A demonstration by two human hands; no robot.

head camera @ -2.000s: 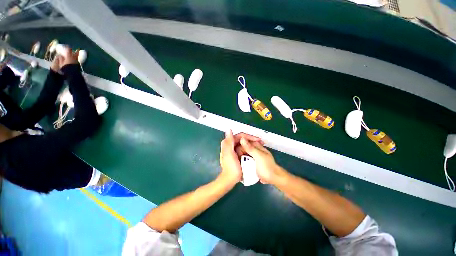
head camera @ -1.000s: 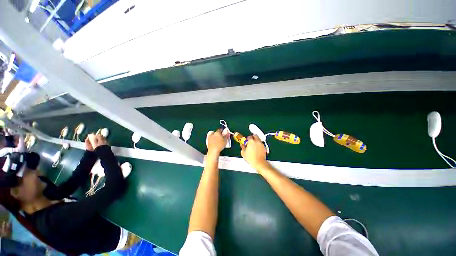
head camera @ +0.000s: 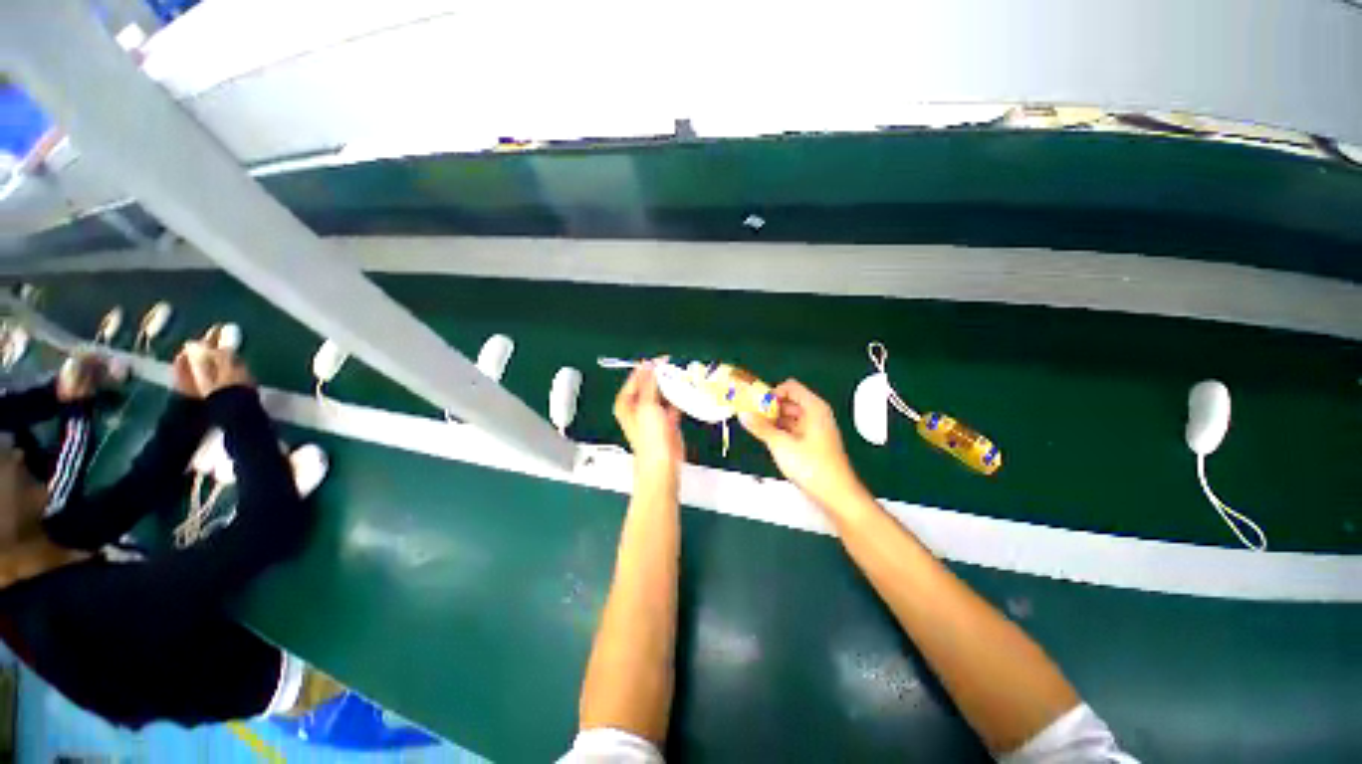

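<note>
My left hand (head camera: 653, 421) grips the left end of a white shell (head camera: 690, 394); a thin cord sticks out to the left past its fingers. My right hand (head camera: 804, 437) holds the right end of a yellow inner unit (head camera: 748, 393), close against the shell. Both are over the dark green belt. A thin white cord hangs below the shell. Whether a second shell or unit is behind them, I cannot tell. To the right, another white shell (head camera: 871, 409) lies on the belt, its yellow unit (head camera: 959, 443) joined by a thin link.
White closed ovals lie on the belt, one at right (head camera: 1208, 418) with a cord, one left of my hands (head camera: 565, 399). A slanted grey post (head camera: 359, 284) stands left. A pale rail (head camera: 1016, 540) edges the belt. A person in black sleeves (head camera: 247, 493) works at left.
My hands have gone from reaching down on the belt to holding the shell and yellow unit together. The shell and unit to the right have shifted left in view.
</note>
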